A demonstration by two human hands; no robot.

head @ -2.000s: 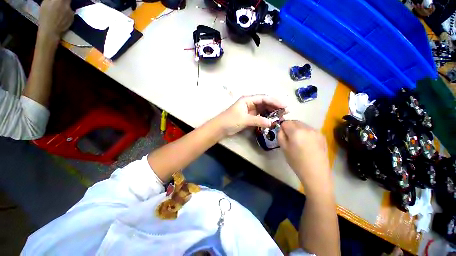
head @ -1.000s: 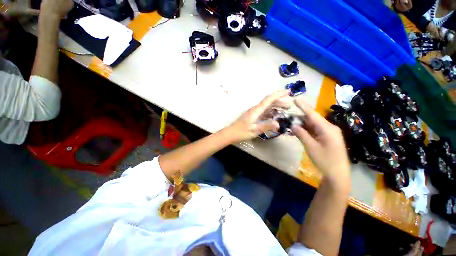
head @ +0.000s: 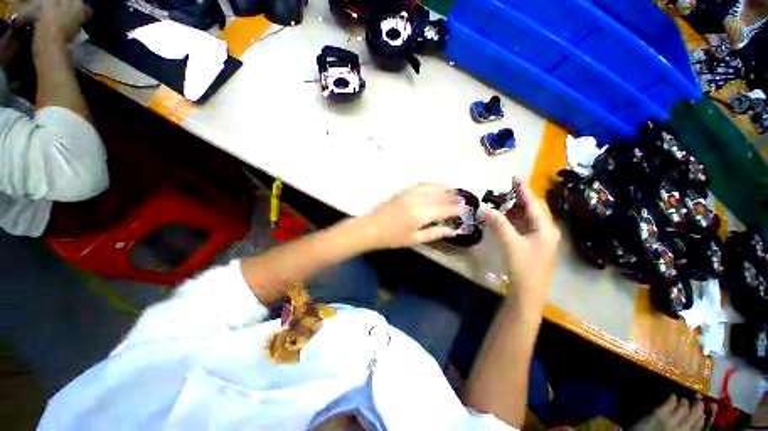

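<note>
My left hand (head: 418, 216) holds a black housing (head: 468, 239) with a silver face at the front edge of the pale bench. The fingers cover its left part. My right hand (head: 525, 236) is just right of it and holds a small dark insert module (head: 500, 199) between thumb and fingers. The module is apart from the housing. Two more insert modules, blue-looking with black tops, stand on the bench beyond my hands, one (head: 487, 109) behind the other (head: 498, 141). Another open black housing (head: 340, 74) with a white holed plate lies farther left.
Blue trays (head: 573, 63) stand at the back. A dense pile of black assemblies (head: 653, 215) is at right, with white cloth (head: 583, 154) beside it. A neighbour's arm (head: 59, 76), dark mat (head: 232, 69) and red stool (head: 160, 240) are at left. Orange tape (head: 543, 172) crosses the bench.
My hands have moved apart. The right hand now holds the small module up, separate from the housing. The left hand still holds the housing.
</note>
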